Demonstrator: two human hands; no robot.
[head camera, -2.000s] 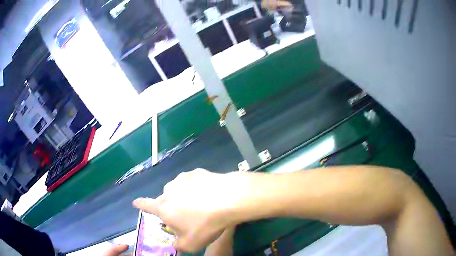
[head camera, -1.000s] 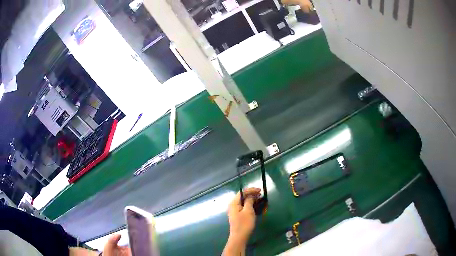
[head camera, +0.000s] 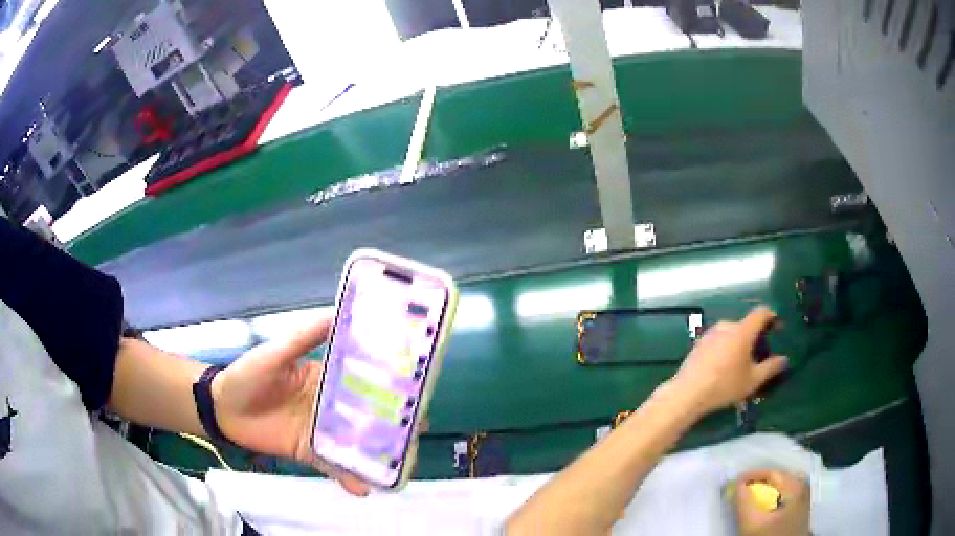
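Another person's hand (head camera: 278, 403) holds a lit smartphone (head camera: 382, 372) upright at centre left. My left hand (head camera: 733, 356) reaches over the green surface at the right, fingers spread around something dark and blurred; I cannot tell whether it grips it. My right hand (head camera: 780, 508) is at the bottom right, partly cut off by the edge, closed on a small yellow object (head camera: 765, 495), mostly hidden. A thin black frame (head camera: 597, 337) lies flat left of my left hand. Another dark frame part (head camera: 817, 299) lies to the right.
More dark frame parts (head camera: 487, 455) lie along a white sheet (head camera: 367, 513) below. A dark belt (head camera: 503, 209) runs behind, with a metal post (head camera: 607, 157) and silvery strips (head camera: 356, 188). A red-edged black tray (head camera: 215, 147) is far left; a grey cabinet (head camera: 890, 136) is right.
My left hand has moved right from the middle, where it held a frame upright. The smartphone is higher and more fully in view. My right hand, earlier pointing at the smartphone, is now at the bottom right.
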